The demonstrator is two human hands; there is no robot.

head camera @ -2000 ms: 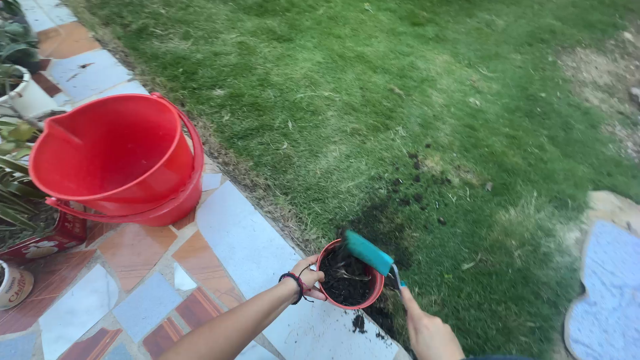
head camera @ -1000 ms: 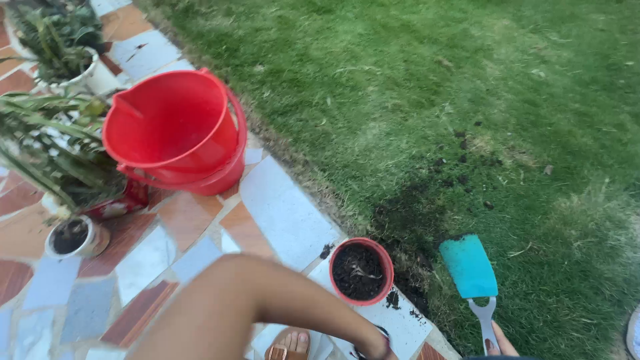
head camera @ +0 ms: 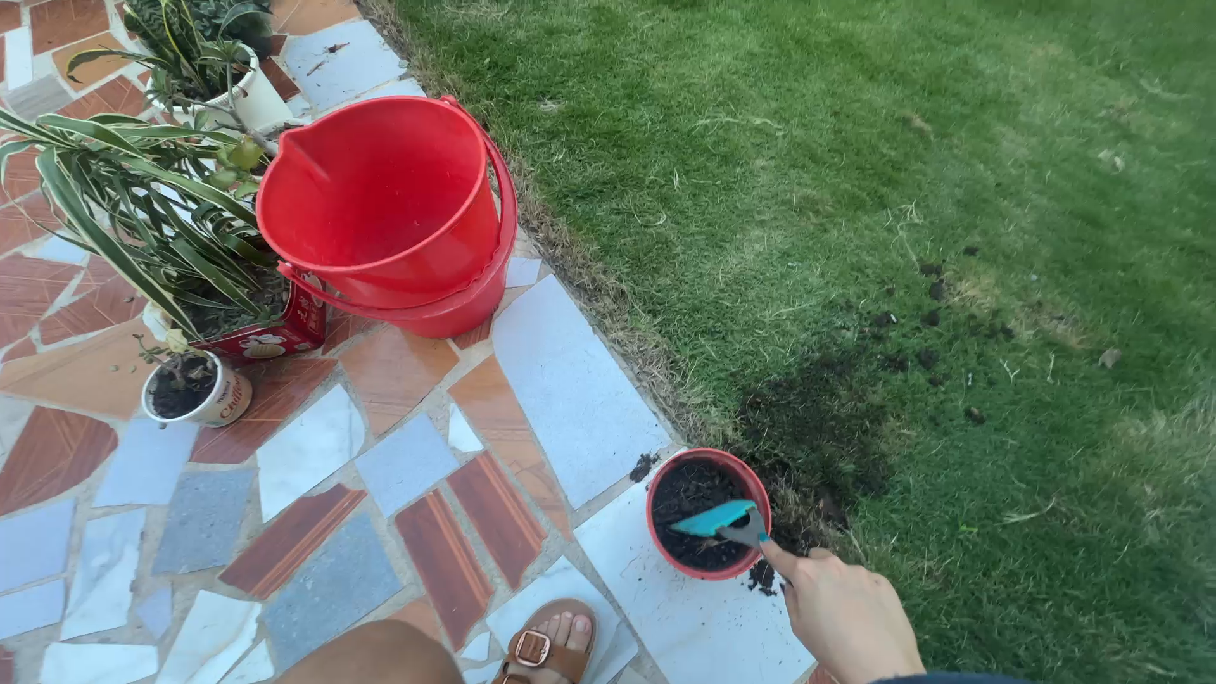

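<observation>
My right hand [head camera: 845, 608] grips the grey handle of a hand trowel with a teal blade [head camera: 714, 520]. The blade lies over and against the dark soil [head camera: 693, 489] inside a small reddish plastic plant pot [head camera: 657, 532]. The pot stands on a pale tile at the border of the lawn. My left hand is out of view. Dark soil is scattered on the grass [head camera: 807, 418] beside the pot, and crumbs lie on the tile around it.
Stacked red buckets [head camera: 380, 190] stand on the mosaic tile paving [head camera: 418, 370]. Left of them are a striped-leaf plant in a red square container [head camera: 275, 337], a small paper cup with soil [head camera: 223, 394] and a white pot [head camera: 256, 100]. My sandalled foot [head camera: 556, 641] is near the bottom edge.
My left hand, on the pot's rim two seconds ago, has left the view. The trowel, held over the grass one second ago, is now in the pot. The view has shifted.
</observation>
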